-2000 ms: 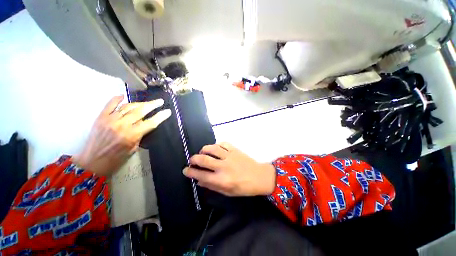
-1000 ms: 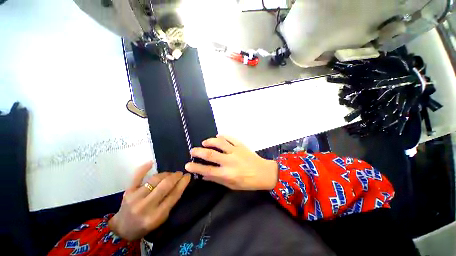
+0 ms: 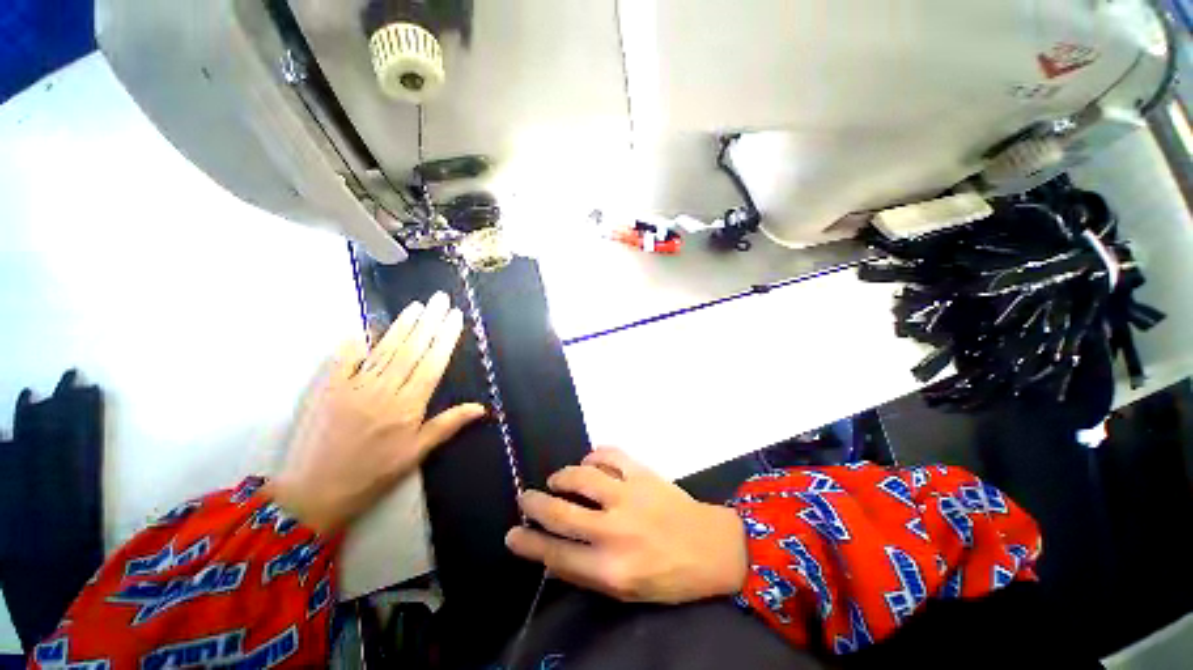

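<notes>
The black fabric panel (image 3: 531,353) lies lengthwise from under the presser foot (image 3: 429,238) towards my apron. The zipper (image 3: 489,370) shows as a silver-white line of teeth down its middle. My left hand (image 3: 380,412) lies flat on the panel's left side, fingers spread, fingertips a little below the foot, thumb near the teeth. My right hand (image 3: 631,529) has its fingertips at the zipper and the panel's right part near the table's front edge; its fingers are bent onto the cloth. The panel's near end is hidden in the dark area by the apron.
The sewing machine (image 3: 550,79) spans the top, with a cream ribbed knob (image 3: 407,62). A red-and-white item (image 3: 646,237) lies on the bed. A tied zipper bundle (image 3: 1027,301) is at right. Black cut pieces (image 3: 55,504) lie at the left table edge.
My left hand has moved from the panel's near end up and forward to its left side by the foot. The camera view has shifted, showing more of the machine head.
</notes>
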